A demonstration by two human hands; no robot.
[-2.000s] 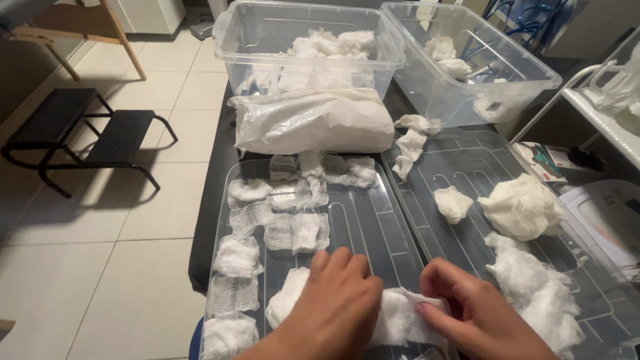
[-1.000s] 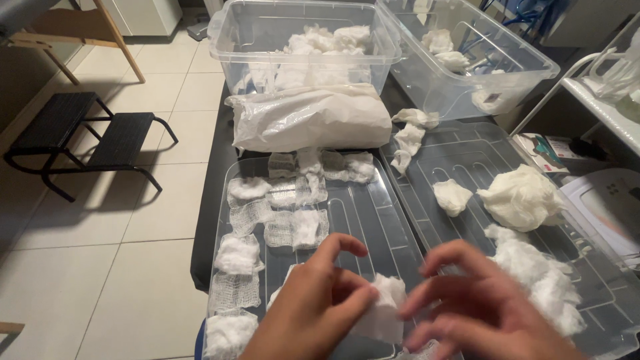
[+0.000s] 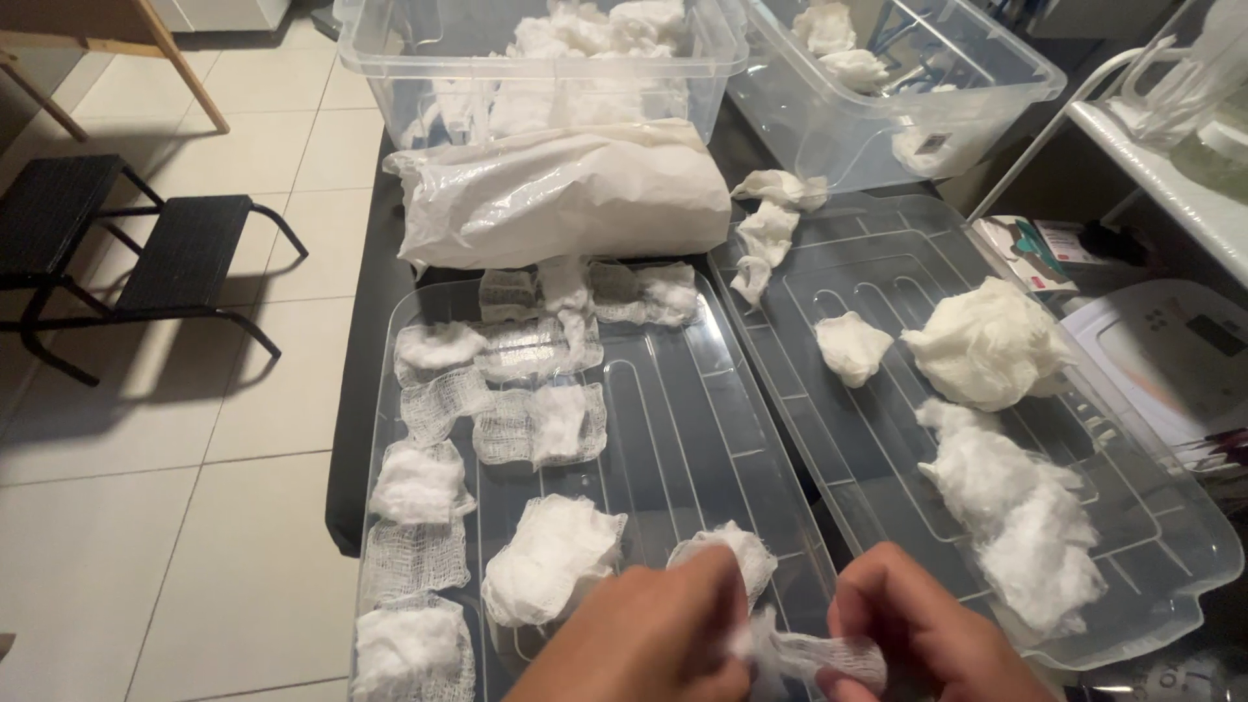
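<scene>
At the bottom centre, a strip of white gauze stretches between my left hand and my right hand, each gripping one end. A cotton pad in gauze lies just behind my left fingers, partly hidden. To its left is a larger wad of cotton and gauze on the clear plastic lid. Gauze squares, several topped with cotton, run down the lid's left side and along its far end. On the second lid lie fluffy cotton, a cream wad and a small piece.
A plastic-wrapped white roll lies across the far end, before a clear bin of cotton. Another clear bin stands right of it. A white shelf and a digital scale are at right, a black step stool at left.
A cotton pad that was between my hands now lies on the lid behind my left hand. My hands have moved down toward the near edge, and a thin gauze strip is now between them.
</scene>
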